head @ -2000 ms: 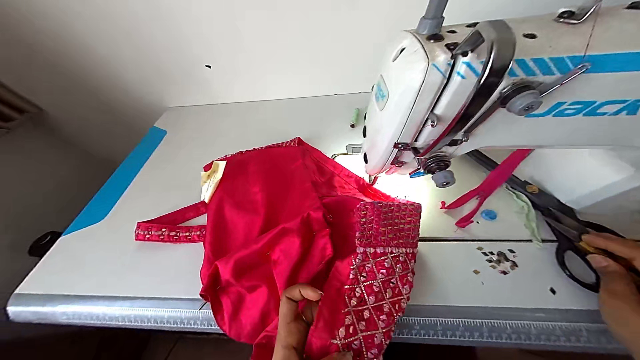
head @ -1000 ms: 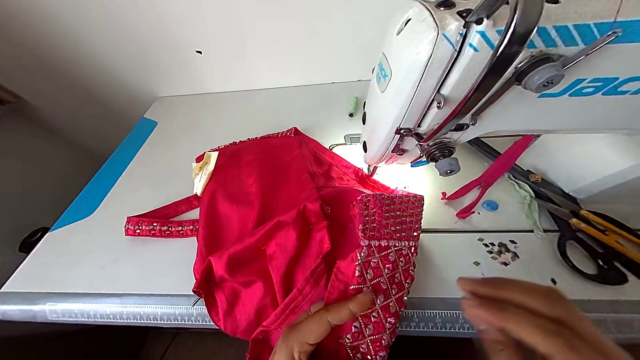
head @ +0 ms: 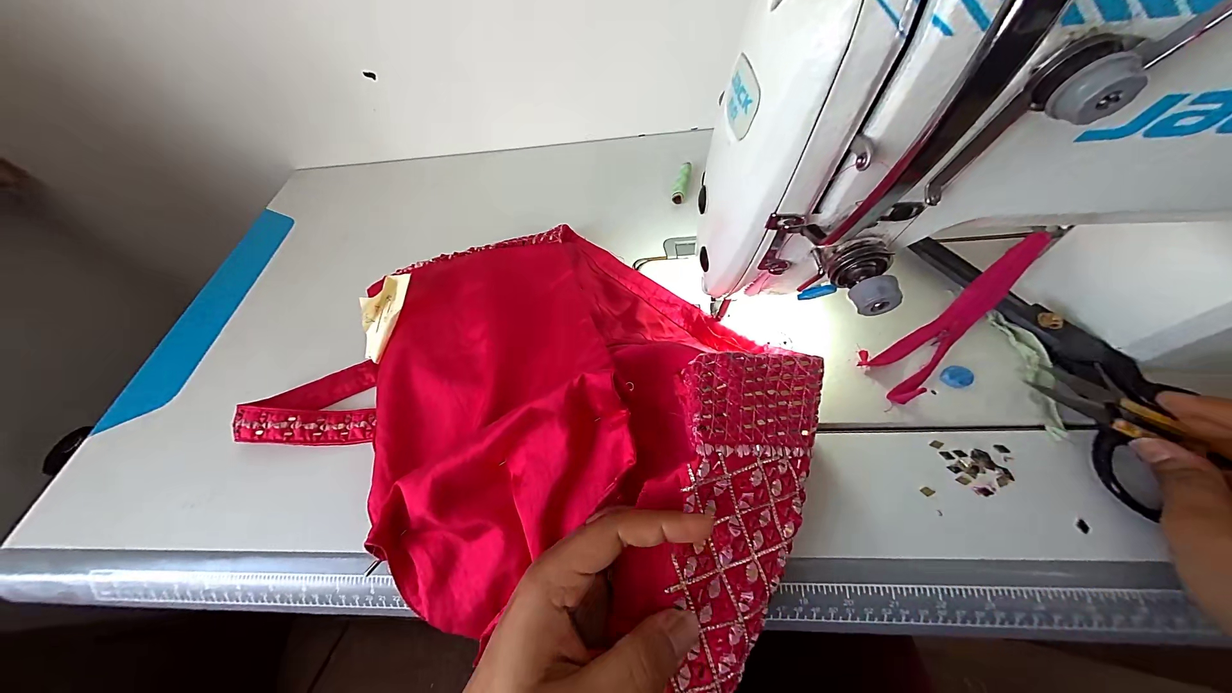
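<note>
A red satin garment (head: 481, 385) with a beaded, sequinned panel (head: 746, 500) lies on the sewing machine table, its upper right edge by the needle area. My left hand (head: 616, 597) pinches the garment beside the beaded panel, at the table's front edge. At the right, my right hand (head: 1189, 481) has its fingers on small yellow-handled thread snips (head: 1145, 419), whose blades point left. Beneath and behind them lie large black-handled scissors (head: 1121, 472). The garment's beaded strap (head: 303, 423) stretches out to the left.
The white sewing machine (head: 808, 125) stands over the garment. Right of it lie a pink zipper (head: 972, 298), a blue disc (head: 957, 376) and a pile of loose sequins (head: 977, 469). A green thread spool (head: 681, 183) is behind; a ruler tape (head: 885, 604) runs along the front edge.
My right hand, over the table's front edge a second ago, is back at the snips on the right. My left hand stays on the garment. The view has shifted somewhat.
</note>
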